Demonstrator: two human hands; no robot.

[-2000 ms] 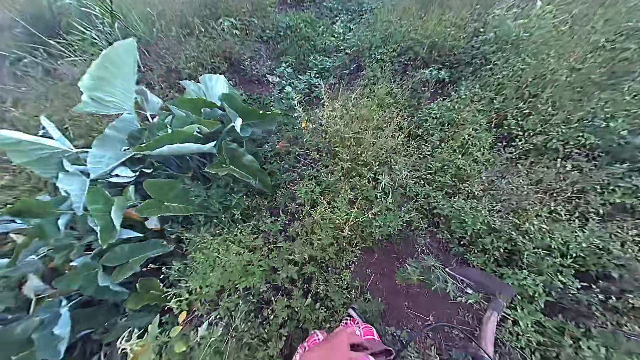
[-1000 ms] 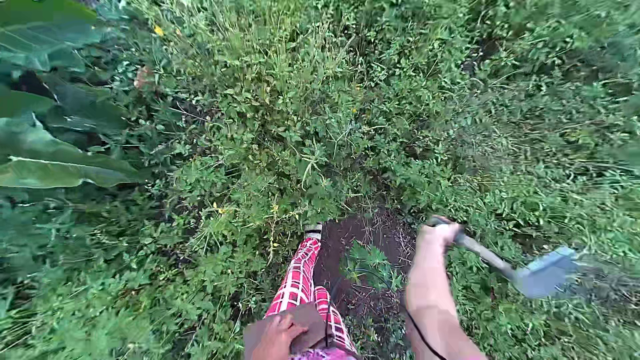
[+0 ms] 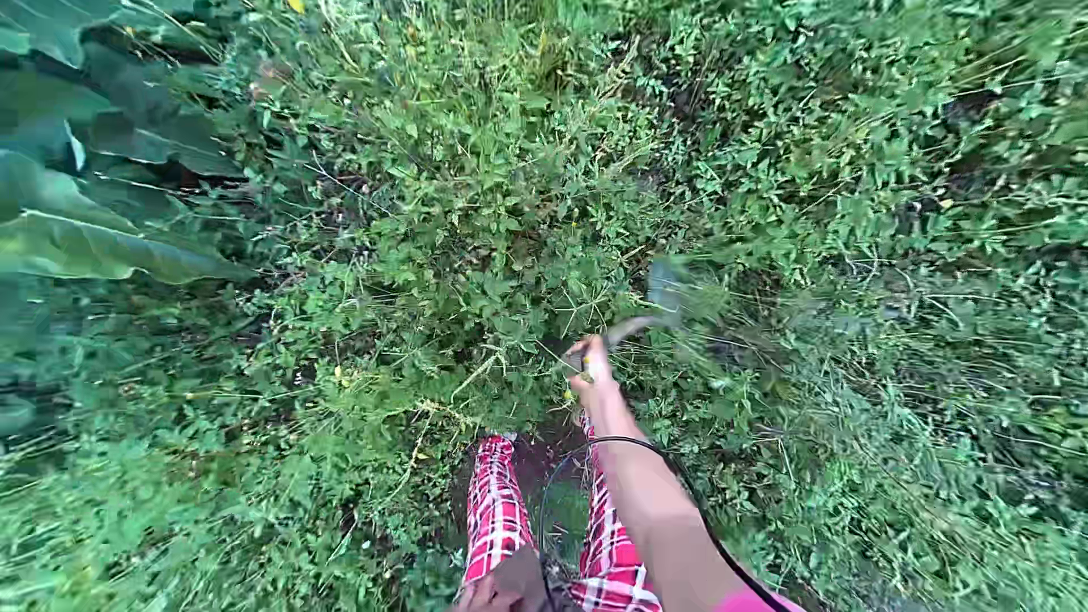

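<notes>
A short hoe with a curved wooden handle [image 3: 633, 325] is gripped by my right hand [image 3: 593, 361], ahead of my legs. Its broad metal blade [image 3: 665, 286], blurred, lies up and to the right of the hand, among green weeds [image 3: 510, 289]. My left hand [image 3: 482, 595] is at the bottom edge beside brown material [image 3: 520, 578] over my lap; its fingers are mostly cut off, so what it holds is unclear.
Large broad leaves [image 3: 102, 246] spread at the left. A thin black cable [image 3: 633, 439] loops over my right forearm. Dark bare soil [image 3: 534, 463] shows between my legs in red checked trousers [image 3: 495, 510].
My right hand has swung the hoe from the right side inward and forward, into the weeds ahead. Two seconds ago the hoe was at the lower right by bare soil. The view has tilted down.
</notes>
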